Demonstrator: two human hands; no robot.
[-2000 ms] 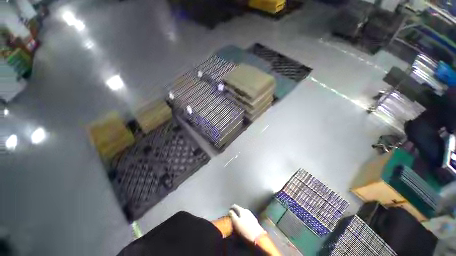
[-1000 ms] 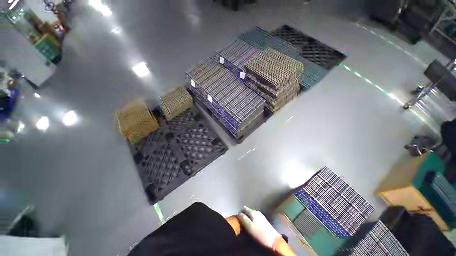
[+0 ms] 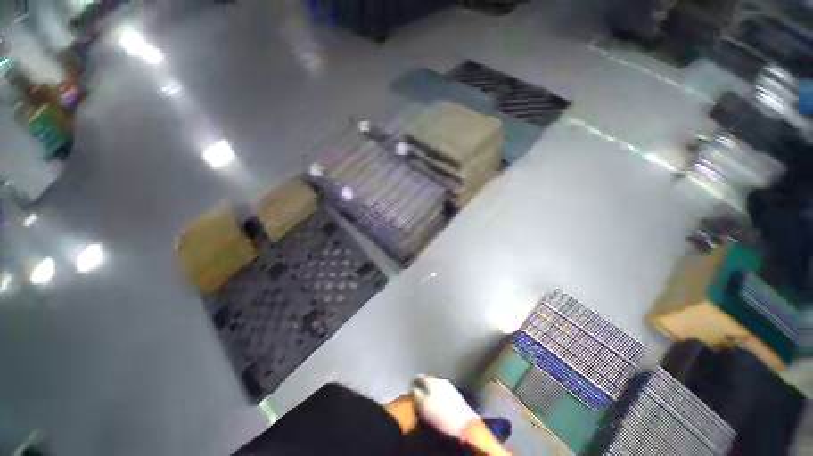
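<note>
A white-gloved hand, my right hand (image 3: 441, 405), is at the bottom centre, with its bare forearm running to the lower right edge. It lies against the end of my bare left forearm (image 3: 403, 412), which comes out of a black sleeve. My left hand cannot be made out apart from the white glove. No board shows in the hands. Nearest them, a striped blue-edged stack of boards (image 3: 584, 347) stands on a green-matted surface (image 3: 575, 420), beside a grey ribbed sheet (image 3: 542, 390). A second striped stack (image 3: 670, 419) is at the lower right.
A black grid pallet (image 3: 303, 307) on the floor bears two tan stacks (image 3: 214, 249). Behind it are a striped stack (image 3: 388, 191), a taller tan stack (image 3: 455, 142) and another black pallet (image 3: 513, 93). A green-topped wooden box (image 3: 695, 307) and dark, blurred shapes are at the right.
The view has swung, so the pallets and stacks sit further left in the picture and look blurred. The gloved hand stays against the left forearm. A dark blue thing now shows beside the right forearm.
</note>
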